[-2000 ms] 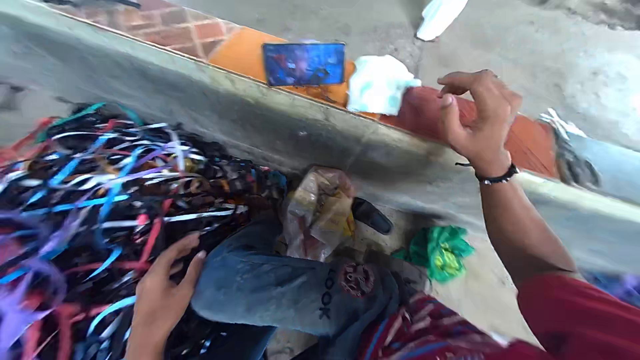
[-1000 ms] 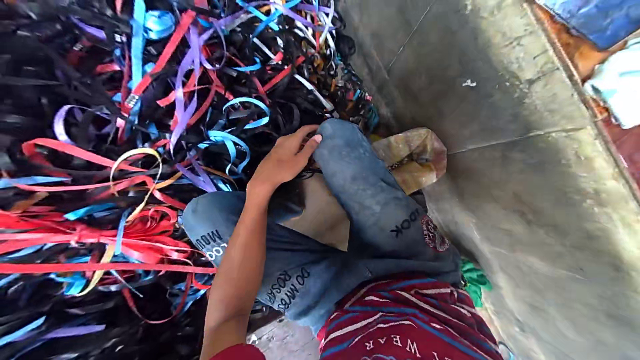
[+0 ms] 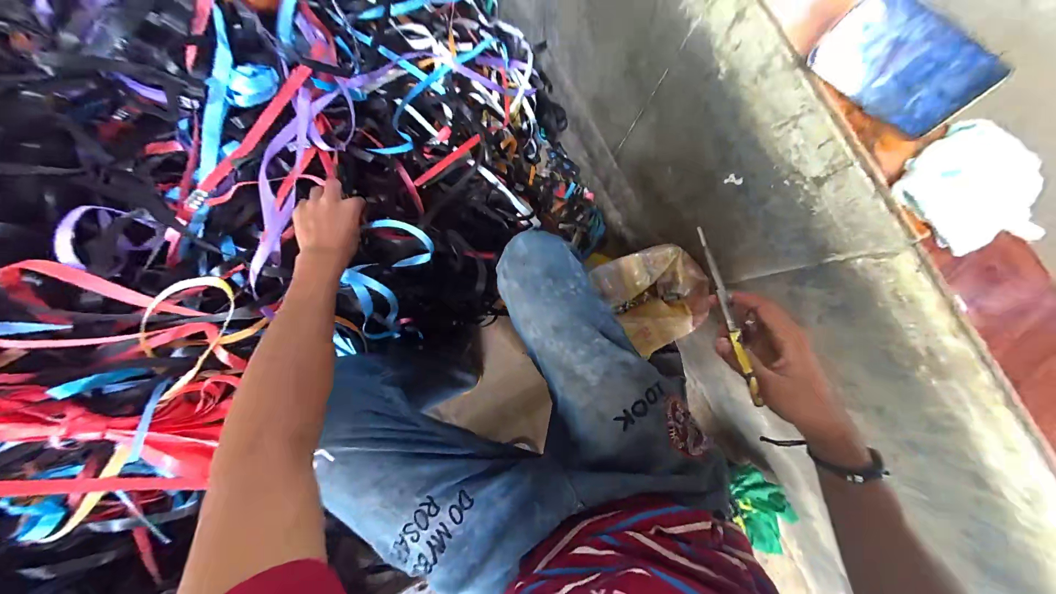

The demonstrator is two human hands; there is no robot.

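Note:
A large heap of plastic strapping strips [image 3: 412, 107] in black, red, blue, purple and white fills the left side. My left hand [image 3: 328, 221] reaches into it, fingers closed around a red strip [image 3: 305, 177]; the fingertips are partly hidden among the strips. On the right, beside the concrete wall, my right hand [image 3: 771, 351] holds a slim tool with a yellow handle [image 3: 744, 367] and a long thin metal part pointing up and away; it looks like scissors or a blade, I cannot tell which. A translucent plastic bag [image 3: 652, 289] lies just left of that tool.
My jeans-clad knees [image 3: 569, 330] are between the heap and the concrete wall [image 3: 742, 165]. On the ledge at upper right lie a blue flat object [image 3: 912, 62] and a white cloth or plastic bundle [image 3: 973, 186]. A green plastic bag [image 3: 759, 503] sits below my right wrist.
My left hand has moved from my knee into the strips and closed on a red one. My right hand, out of view a second ago, now shows with the yellow-handled tool.

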